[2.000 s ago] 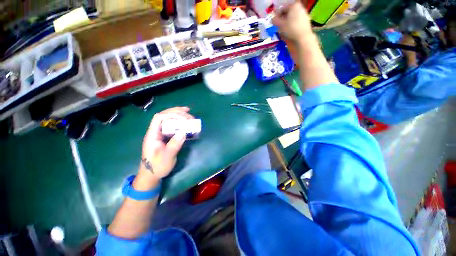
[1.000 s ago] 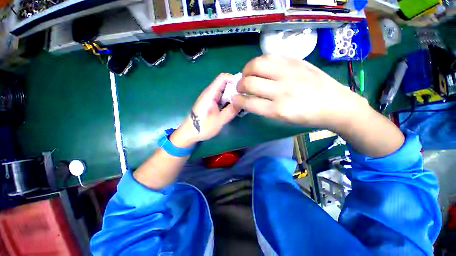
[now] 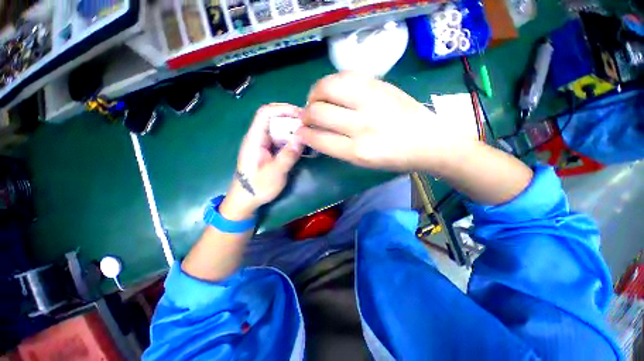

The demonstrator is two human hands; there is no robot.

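A small white device (image 3: 282, 130) is in my left hand (image 3: 263, 156), above the green mat. My left fingers wrap around it, and only part of its white face shows. My right hand (image 3: 359, 125) is at the device's right side, with its fingertips bent together against or just beside it. My right hand covers that end of the device. I cannot tell whether the right fingertips pinch anything.
A parts organizer tray (image 3: 265, 33) with a red edge runs along the back. A round white dish (image 3: 368, 49) and a blue bin of rings (image 3: 452, 32) stand beside it. White paper (image 3: 455, 113) and a green pen (image 3: 486, 80) lie right. A wire spool (image 3: 44, 289) stands left.
My right hand came down from the back to the device between two and one seconds ago. Since then both hands stay together, slightly further left in view. The camera view has shifted.
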